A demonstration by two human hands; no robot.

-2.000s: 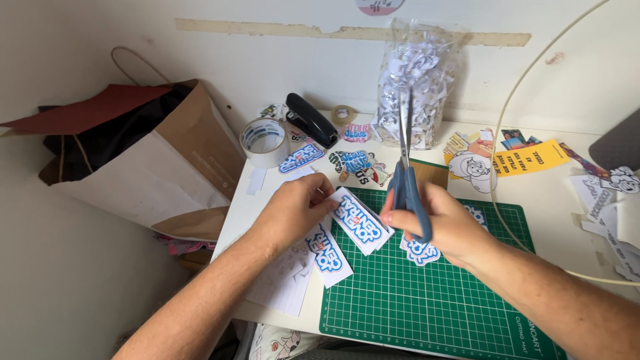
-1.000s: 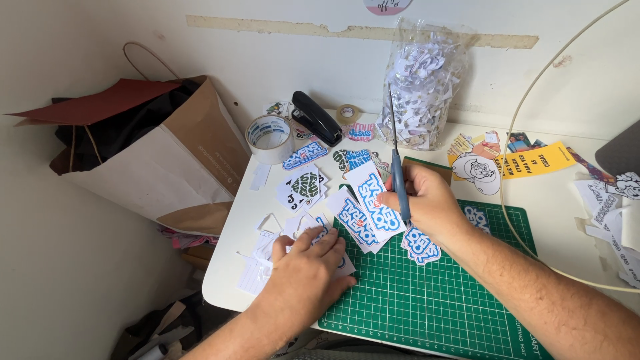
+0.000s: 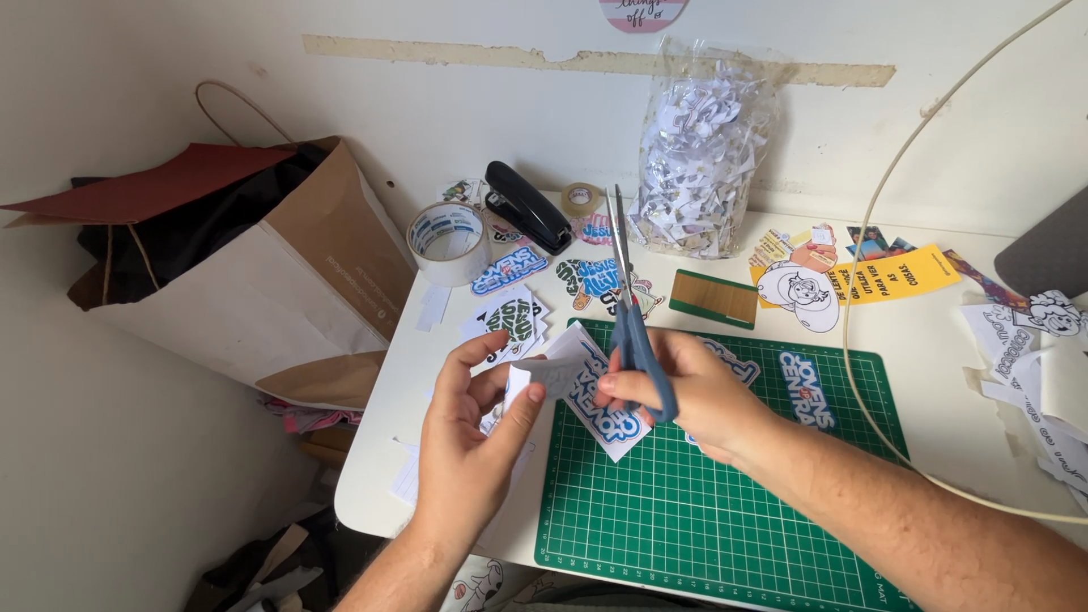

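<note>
My left hand (image 3: 480, 412) pinches a curled piece of printed paper (image 3: 544, 380) between thumb and fingers, its pale back partly turned up. My right hand (image 3: 680, 378) grips blue-handled scissors (image 3: 633, 340), blades pointing up and away and nearly together. Behind and between my hands is a white sheet with blue lettering (image 3: 616, 433), over the left edge of the green cutting mat (image 3: 680, 518). Whether my right fingertips also hold that sheet is unclear. A cut-out blue-lettered sticker (image 3: 806, 391) lies on the mat, with others partly hidden behind my right hand.
Along the back stand a tape roll (image 3: 449, 246), a black stapler (image 3: 527, 208) and a clear bag of paper scraps (image 3: 705, 161). Loose stickers (image 3: 510, 323) lie at left. A cable (image 3: 850, 340) crosses the mat's right side. A paper shopping bag (image 3: 280, 272) stands beyond the table's left edge.
My left hand was flat on papers at the table's left a second ago; now it is raised, holding the curled paper. The scissors remain in my right hand.
</note>
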